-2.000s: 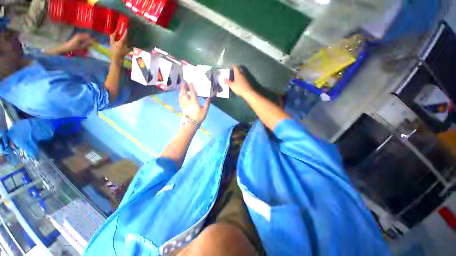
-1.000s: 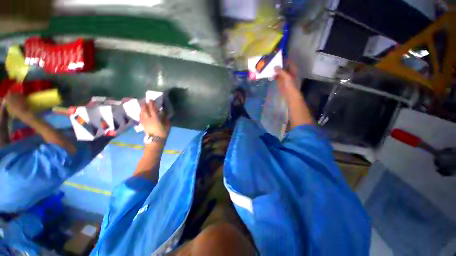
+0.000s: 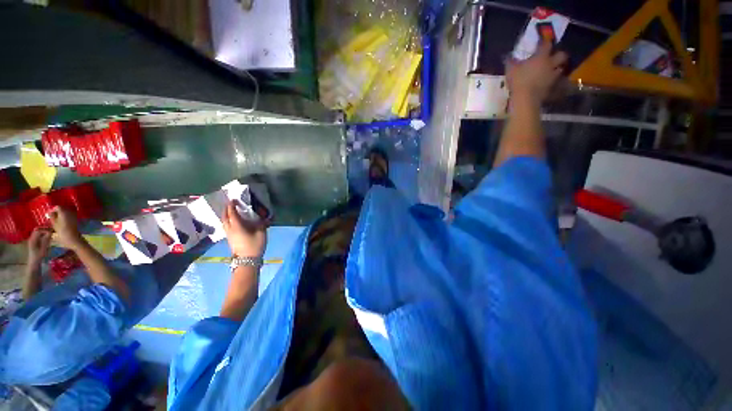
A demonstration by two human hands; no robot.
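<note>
My right hand (image 3: 534,71) is at the upper right, its fingers on a small white retail box (image 3: 539,34) with a dark device picture and red corner. That box is over the dark infeed belt (image 3: 507,40). My left hand (image 3: 245,231) is at the left, its fingers on the near end of a row of similar white boxes (image 3: 172,229) along the edge of the green workbench (image 3: 297,172). Whether the left fingers grip the end box or only rest against it is hard to tell.
A co-worker in a blue smock (image 3: 68,333) handles red packs (image 3: 60,205) at the left; more red packs (image 3: 95,148) lie on the bench. A blue-rimmed bin (image 3: 426,72) holds yellow scraps. A yellow triangular frame (image 3: 590,68) stands at the infeed, near a red-handled tool (image 3: 602,205).
My right hand has carried one box from the row across to the infeed at the upper right. My left hand has stayed at the row's end. The view has turned towards the right.
</note>
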